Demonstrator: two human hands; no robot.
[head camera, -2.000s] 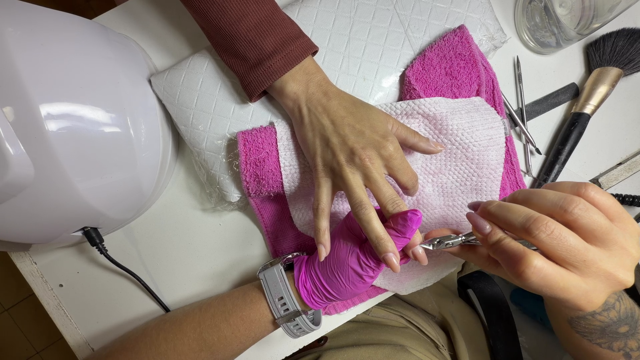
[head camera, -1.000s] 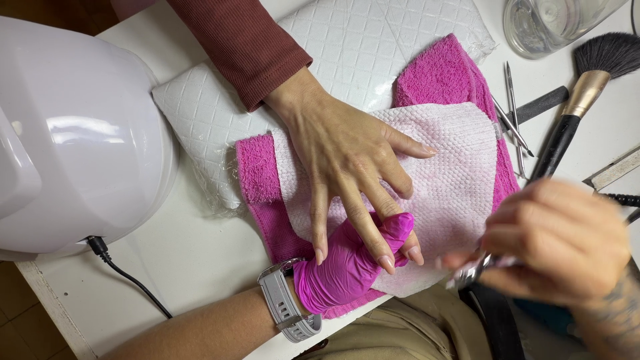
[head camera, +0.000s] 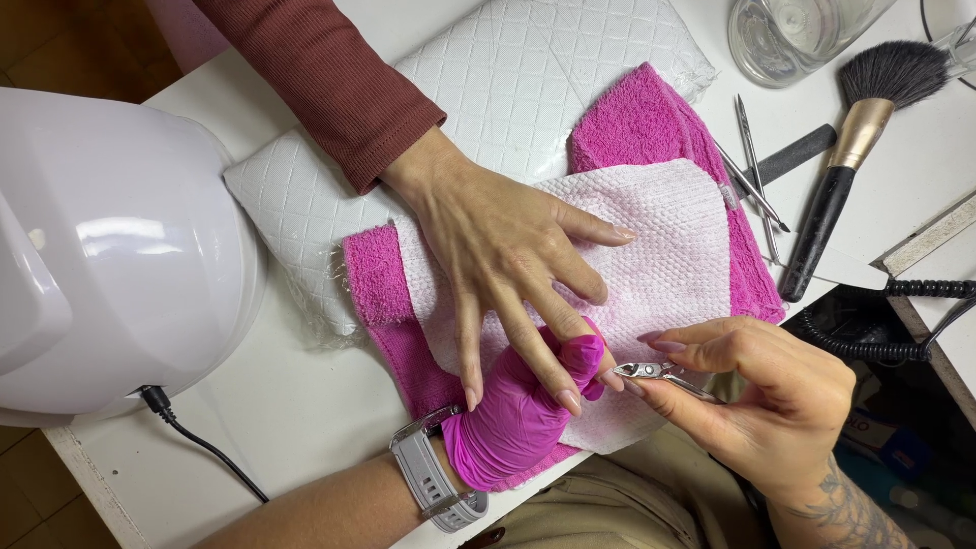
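My left hand (head camera: 518, 404), in a magenta glove with a grey-banded watch at the wrist, grips one finger of another person's hand (head camera: 511, 236) near its tip. That hand lies palm down, fingers spread, over a white textured disposable towel (head camera: 671, 229) on a magenta terry towel (head camera: 633, 122). Bare, my right hand (head camera: 751, 389) holds metal cuticle nippers (head camera: 648, 370) between thumb and fingers. The nippers' jaws are at the nail of the gripped finger; whether they touch the skin is too small to tell. The other person wears a ribbed maroon sleeve (head camera: 328, 76).
A white nail lamp (head camera: 114, 252) with a black cable (head camera: 206, 446) stands at left. Behind the towels lies a quilted white cushion (head camera: 503, 69). At right are metal manicure tools (head camera: 751, 168), a dark nail file (head camera: 793, 156), a black-handled brush (head camera: 827, 213), a clear container (head camera: 793, 30) and a coiled cord (head camera: 862, 347).
My right hand, blurred and drawn back from the gripped finger one second ago, has moved left with the nippers to its nail. My left hand keeps its hold.
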